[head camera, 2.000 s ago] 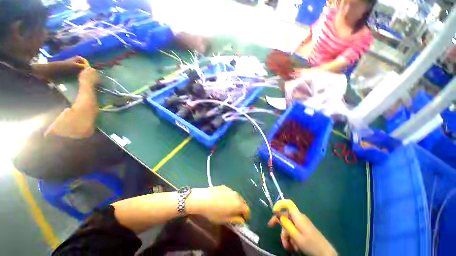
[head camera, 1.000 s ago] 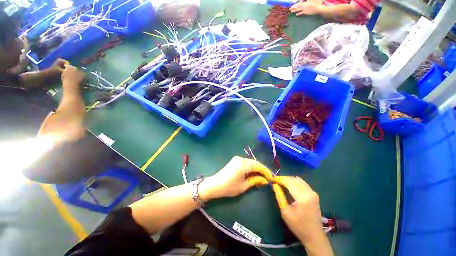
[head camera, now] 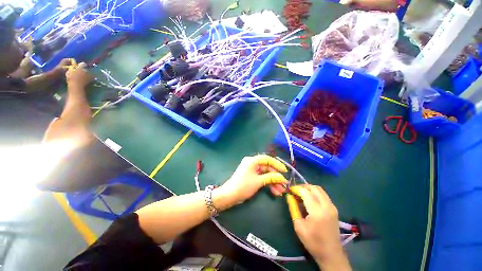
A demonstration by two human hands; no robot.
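Observation:
My left hand [head camera: 256, 182], with yellow finger cots, pinches thin wire ends together with my right hand [head camera: 312, 211]. Their fingertips almost meet in front of the small parts bin. What exactly sits between the fingertips is too small to tell. The wire harness [head camera: 238, 245] loops below my wrists to a black connector [head camera: 363, 231] right of my right hand. A dark-red connector housing [head camera: 199, 165] is on a lead left of my left hand. A white cable [head camera: 272, 108] arches from the harness tray [head camera: 211, 132] towards my fingers.
The small parts bin [head camera: 364, 127] holds dark-red housings. Behind it lies a clear plastic bag [head camera: 359, 39]. Red scissors [head camera: 400, 129] and a small side bin [head camera: 441, 108] are on the right, beside a large blue tote [head camera: 460, 196]. A co-worker's hands [head camera: 76, 74] work at the left.
My hands came together from apart at the wire ends, then my left fingers loosened slightly. The view shifted, and the black connector came into sight at the right.

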